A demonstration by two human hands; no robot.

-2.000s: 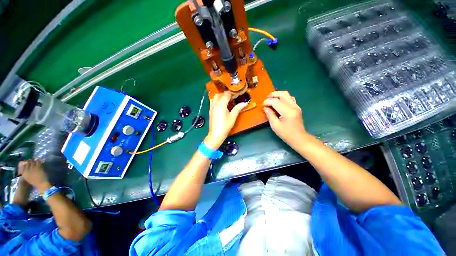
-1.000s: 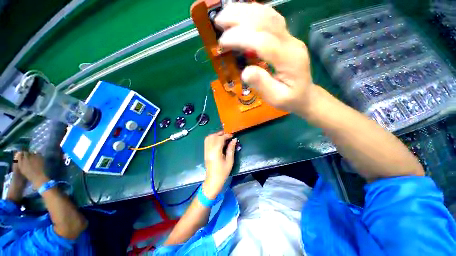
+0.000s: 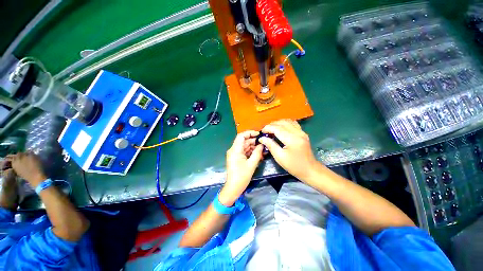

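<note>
My left hand [image 3: 243, 160] and my right hand [image 3: 291, 147] meet just in front of the orange press base. Their fingertips hold a small black part [image 3: 262, 138] between them, mostly hidden by the fingers. The orange press [image 3: 241, 108] stands upright behind my hands. Its red ribbed handle [image 3: 275, 24] hangs down at the top right of the frame. The ram [image 3: 263, 61] stands over the nest [image 3: 266, 98]. Whether a part lies in the nest cannot be told.
Several loose black discs [image 3: 189, 120] lie left of the press. A blue control box [image 3: 113, 124] with a yellow line stands further left, a clear cylinder [image 3: 79, 107] above it. Stacked blister trays [image 3: 394, 114] are at right, a lower parts tray [image 3: 418, 182] below. A neighbour's hands [image 3: 26, 166] show at far left.
My right hand has let go of the press handle and come down to my left hand. The red handle now shows uncovered. Both hands now hold a black part together in front of the base.
</note>
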